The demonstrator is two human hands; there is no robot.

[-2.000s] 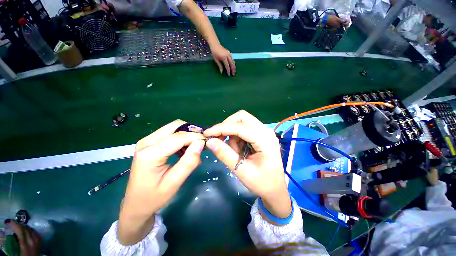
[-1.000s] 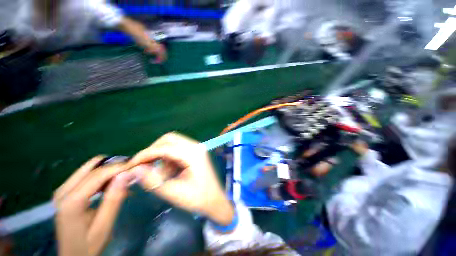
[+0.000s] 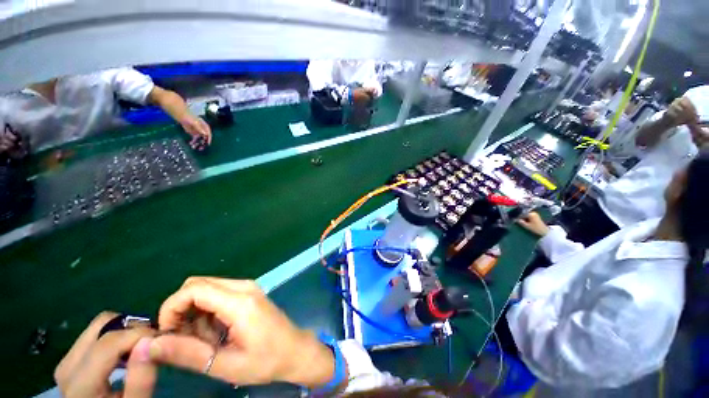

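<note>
A small black round unit (image 3: 124, 322) with a pale shiny part on top shows between the fingers at the lower left. My left hand (image 3: 97, 359) holds it, partly cut off by the lower edge of the picture. My right hand (image 3: 241, 330) meets it with thumb and forefinger close to the unit. Thin metal tweezers (image 3: 215, 351) lie within my right hand, mostly hidden by the fingers. What the fingertips touch is too small to tell. A blue wrist band (image 3: 339, 368) is on my right wrist.
A blue fixture (image 3: 373, 299) with a grey cylinder and orange and blue hoses stands right of my hands. Beyond it lies a black parts tray (image 3: 451, 185). The green belt (image 3: 202, 225) carries scattered dark units. A clear blister tray (image 3: 124, 183) is across it. People in white coats work around.
The view has swung right and up, so my hands appear lower left and the fixture, black tray and a person at the right show more fully. My hands stay together on the unit.
</note>
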